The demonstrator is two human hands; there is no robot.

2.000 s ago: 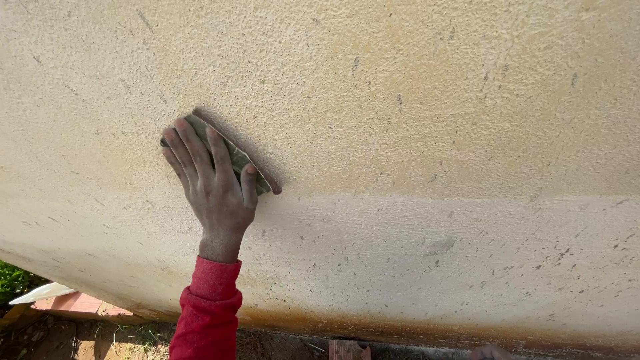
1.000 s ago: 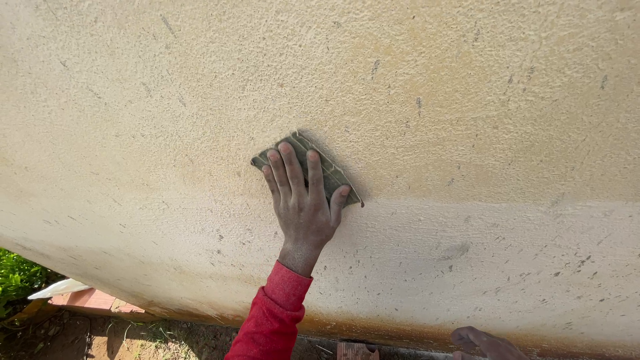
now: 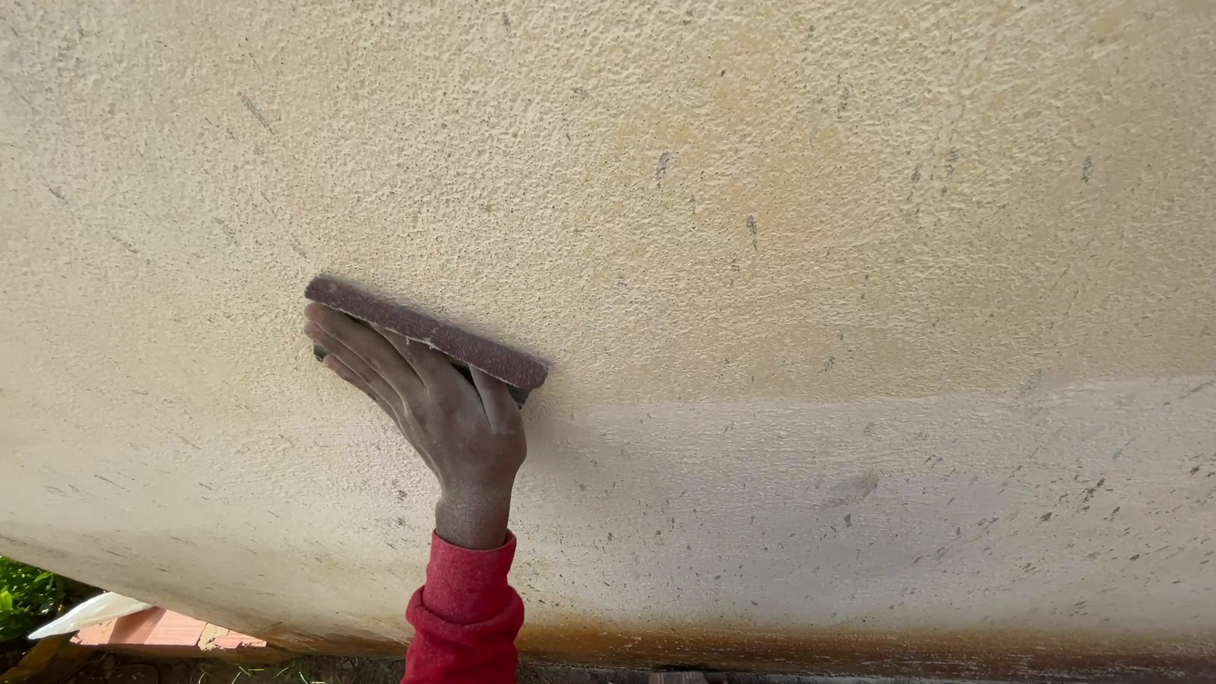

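My left hand [image 3: 446, 408], dusty and in a red sleeve, holds a folded sheet of sandpaper [image 3: 427, 332] against a rough cream-painted plaster wall [image 3: 760, 285]. The paper's reddish-brown abrasive edge curls up above my fingers and slopes down to the right. Its dark backing shows in small parts by my fingertips and thumb. Under the palm, the rest of the sheet is hidden. A paler, whiter band of wall lies lower down, with dark specks scattered over it. My right hand is out of view.
Along the wall's foot runs a brown-stained strip [image 3: 855, 646] above the ground. Reddish bricks or tiles [image 3: 157, 629], a whitish sheet-like piece [image 3: 90, 613] and green leaves [image 3: 27, 598] are at the lower left.
Between the earlier frames and now, the sandpaper has tilted, so its reddish-brown edge shows more. My right hand, seen at the lower right one second ago, has left the view.
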